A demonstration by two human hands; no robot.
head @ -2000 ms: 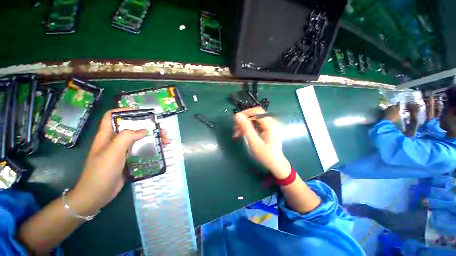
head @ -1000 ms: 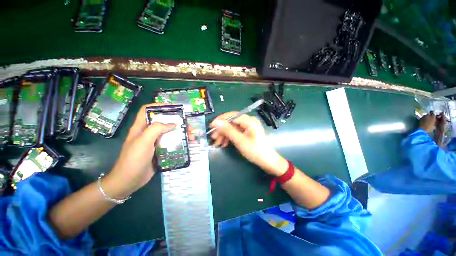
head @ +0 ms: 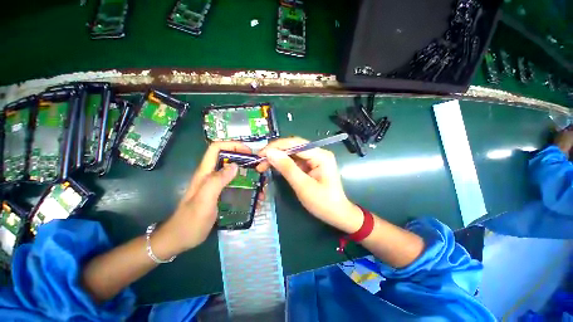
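Observation:
My left hand (head: 210,188) holds a half-assembled phone unit (head: 237,204), its green board facing up, above the work strip (head: 252,270). My right hand (head: 308,176) holds a slim metallic tool (head: 317,143), apparently tweezers. The tool's working end is at the top edge of the phone unit, partly hidden by my fingers. Whether a small part is between the fingertips, I cannot tell. A loose pile of small black plastic parts (head: 361,126) lies on the bench to the right of my hands. Another phone unit (head: 240,122) lies flat just behind my hands.
Several phone units (head: 50,135) lean together at bench left. A black parts tray (head: 402,44) straddles the belt's pale edge (head: 188,78). More phone units (head: 291,28) lie on the belt. A second pale strip (head: 460,160) lies right. Another person's sleeve (head: 553,176) shows far right.
My right hand has come from the black parts pile to the top of the phone unit, with the tool. The phone unit has tilted and turned in my left hand. The view has shifted.

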